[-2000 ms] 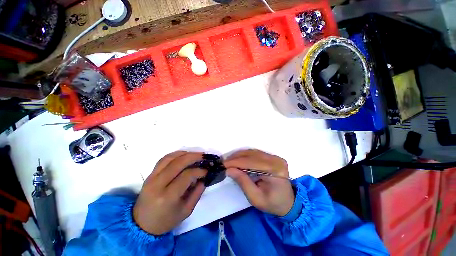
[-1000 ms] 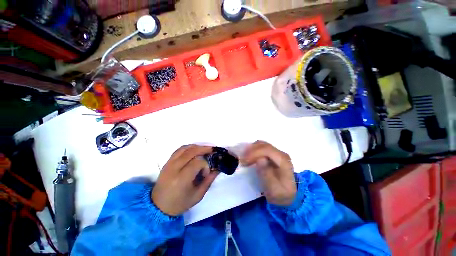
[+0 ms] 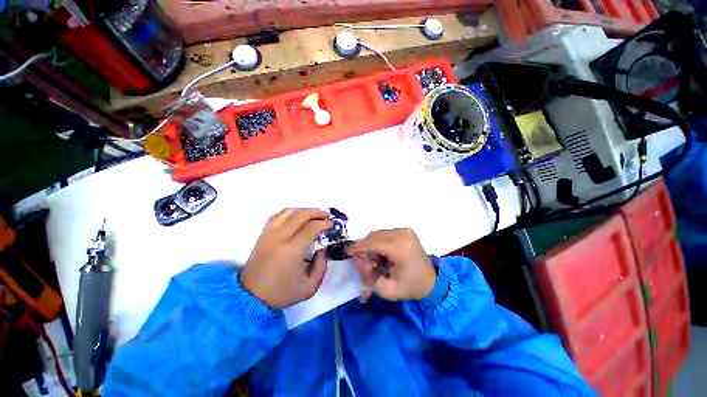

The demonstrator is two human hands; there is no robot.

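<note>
My left hand (image 3: 285, 260) is bare and holds a small dark, shiny device (image 3: 336, 231) between its fingertips, above the white sheet. My right hand (image 3: 399, 264) is bare, with thumb and fingertips closed at the device's dark lower end. A small dark thing (image 3: 381, 265) shows among the right fingers; I cannot tell what it is. The fingers cover part of the device. A silver and black housing (image 3: 186, 201) with two round openings lies on the sheet, left of my hands.
A red divided tray (image 3: 283, 128) holds small parts and a cream knobbed piece (image 3: 316, 109). A stained white pot (image 3: 432, 139) stands at its right end, by a blue base (image 3: 487, 164). A grey screwdriver (image 3: 94, 314) lies far left. A grey vented box (image 3: 577, 151) stands right.
My right hand was apart from the device a second ago and now touches it. My left hand has turned the device. The view has shifted, showing more of the right side.
</note>
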